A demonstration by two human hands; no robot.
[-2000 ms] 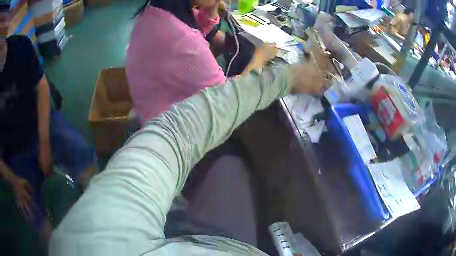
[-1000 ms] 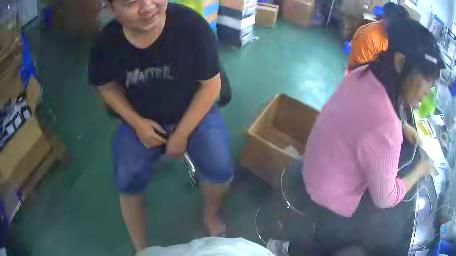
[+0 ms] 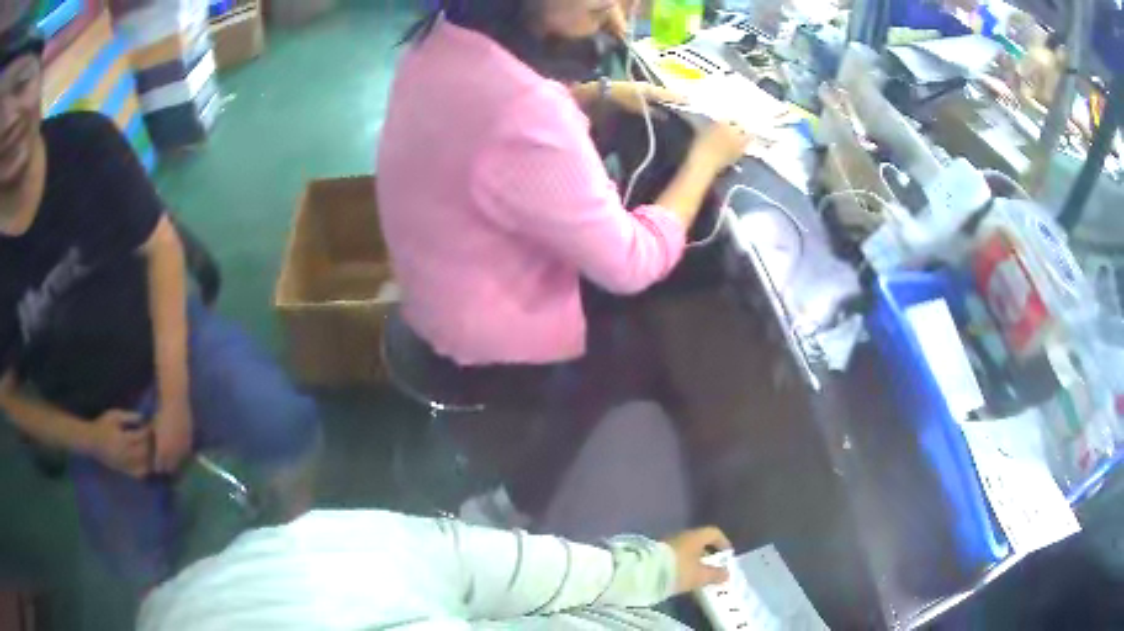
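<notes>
My left hand, in a pale sleeve, is low in the view above my lap. Its fingers close on the upper end of a white folded leaflet with a row of dark marks. The picture's bottom edge cuts off the leaflet. A pale sheet lies right beside it, also cut off. The hand is small and slightly blurred, so the exact finger hold is hard to see. My right hand is not in view.
A dark glossy bench runs along the right. It bears a blue tray, printed sheets, a red-labelled pack and white cables. A person in pink sits ahead; another in black sits left, near a carton.
The view swung left to the seated people, then back to the bench. My left arm, earlier stretched across to the bench's far part, is now drawn back low, with the hand at the leaflet.
</notes>
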